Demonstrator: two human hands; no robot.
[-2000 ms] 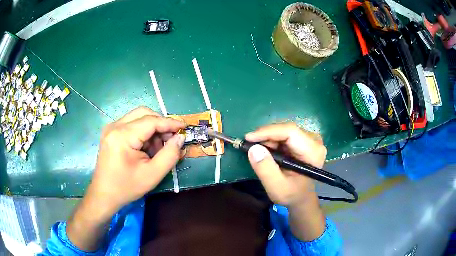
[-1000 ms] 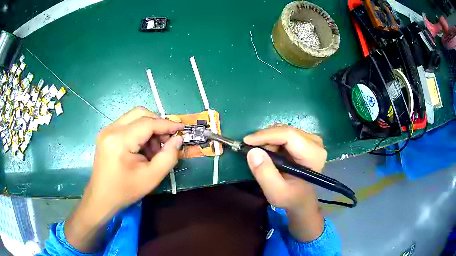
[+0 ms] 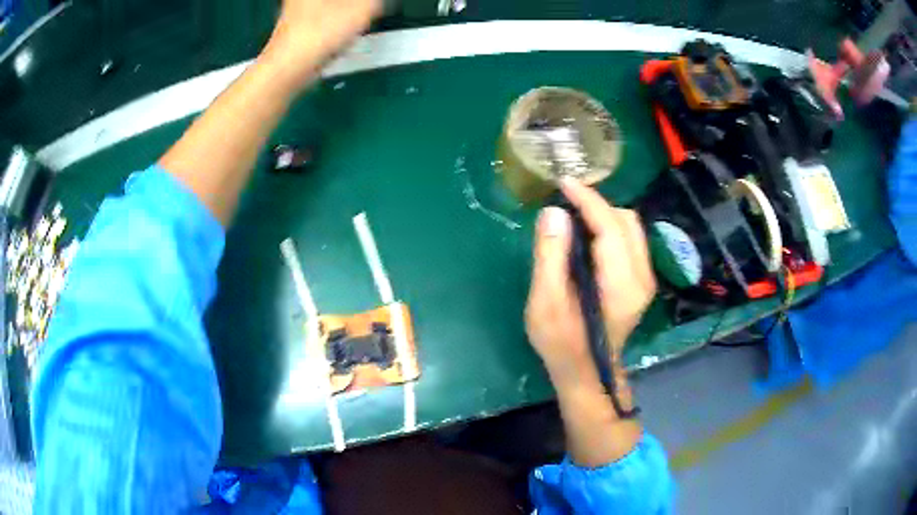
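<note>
My right hand (image 3: 588, 287) holds the black soldering iron (image 3: 585, 292) upright in the picture, its tip end at the tan tip cleaner pot (image 3: 515, 161) with silvery filling. The tip itself is blurred. My left hand (image 3: 327, 15) reaches to the far side, blurred and cut off by the top edge; its fingers are hidden. The orange-brown soldering fixture (image 3: 370, 376) lies on the bench with black holders in the middle and no hand on it. White tape strips (image 3: 370, 256) run under or across it. A small black electronic unit (image 3: 291, 157) lies beyond the fixture.
Small white and yellow battery cells (image 3: 35, 277) are piled at the far left, partly behind my left sleeve. A black fan (image 3: 676, 251) and a red-edged tool tray (image 3: 664, 116) stand at the right. A thin wire offcut (image 3: 483, 204) lies near the pot. Another person's blue sleeve (image 3: 905, 191) shows at the right edge.
My left hand has left the fixture and reached far forward; the unit it held is gone from the fixture. My right hand has moved the iron from the fixture to the pot. The view has shifted.
</note>
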